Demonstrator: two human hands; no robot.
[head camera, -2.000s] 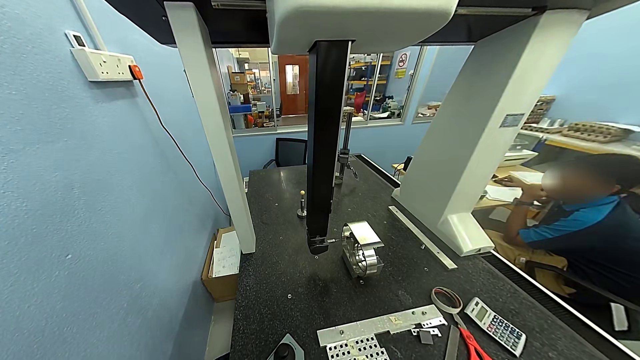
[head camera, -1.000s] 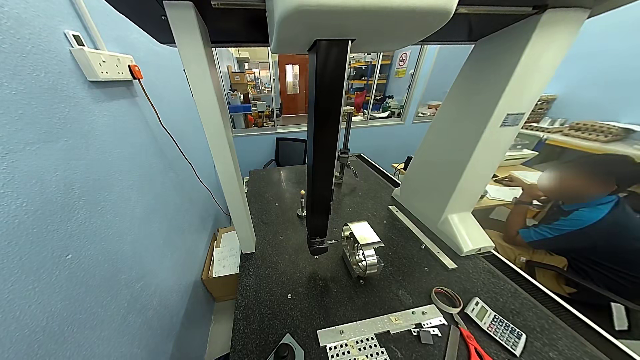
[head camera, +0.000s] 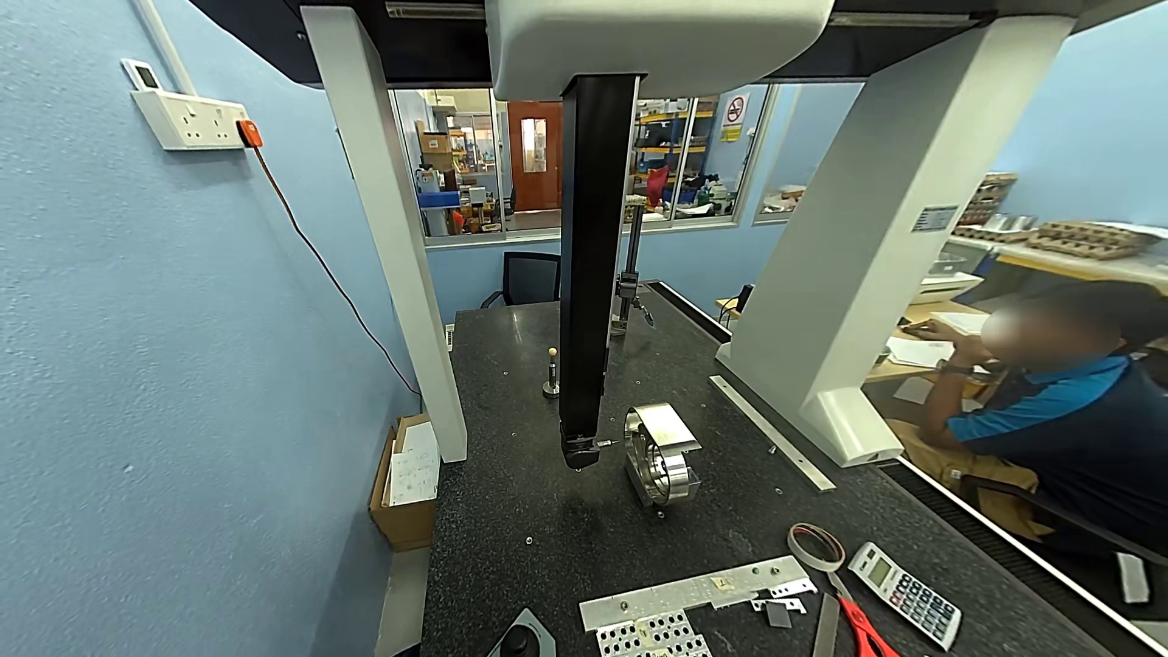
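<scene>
Neither my left hand nor my right hand shows. A coordinate measuring machine's black vertical column (head camera: 595, 265) comes down over a dark granite table (head camera: 511, 584). The probe (head camera: 604, 443) at its foot points right, toward a shiny ring-shaped metal part (head camera: 659, 456) that stands on edge against a metal block; whether the tip touches it I cannot tell. Behind the column's left side stands a reference sphere on a post (head camera: 551, 372). A perforated metal plate (head camera: 652, 636) and a flat metal bar (head camera: 698, 591) lie near the front edge.
At the front right lie a roll of tape (head camera: 815, 547), red-handled scissors (head camera: 862, 628) and a calculator (head camera: 905, 595). The machine's pale legs (head camera: 388, 237) flank the table. A person (head camera: 1049, 411) sits at a desk on the right. A cardboard box (head camera: 403, 525) stands at lower left.
</scene>
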